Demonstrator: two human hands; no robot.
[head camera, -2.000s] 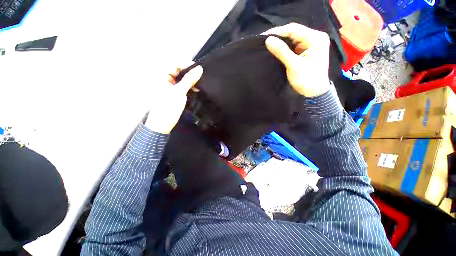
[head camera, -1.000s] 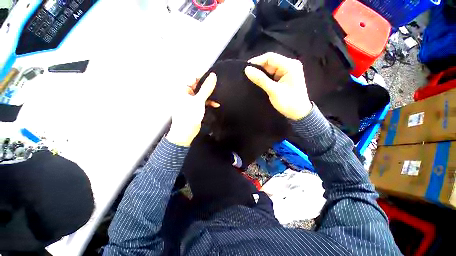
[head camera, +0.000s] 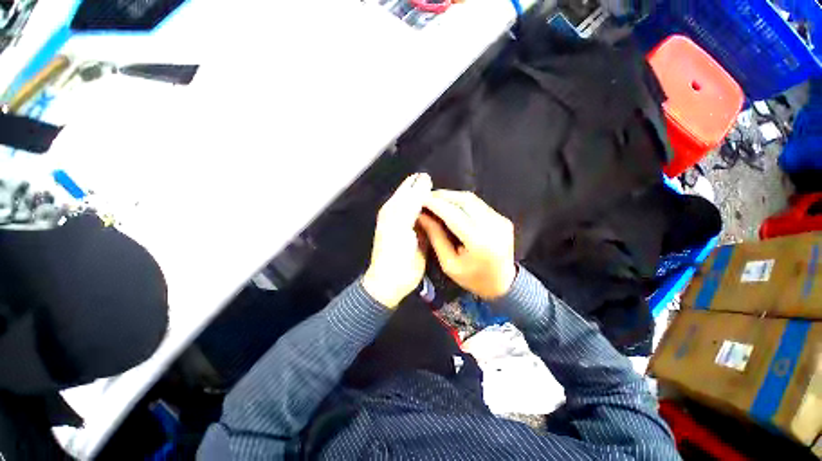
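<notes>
My left hand (head camera: 397, 241) and my right hand (head camera: 475, 245) are together above my lap, right of the table edge. Their fingers are bent and touch or overlap. Whatever is between the fingertips is hidden, and I cannot tell if they hold cloth. Black cloth (head camera: 559, 135) lies heaped beyond and to the right of my hands, over a blue crate. Another black cloth piece (head camera: 90, 306) with a rounded end lies at the left of the table.
The white table (head camera: 270, 117) slants across the left. A control panel edge (head camera: 126, 11), a wooden-handled tool (head camera: 38, 83) and dark strips lie on it. On the right are a red stool (head camera: 694, 90), a blue crate (head camera: 739, 45) and taped cartons (head camera: 721, 351). White material (head camera: 514, 374) lies below.
My hands have come together and lower in the view. The black panel earlier stretched between them is no longer spread out there. The view has shifted, showing more of the cloth heap.
</notes>
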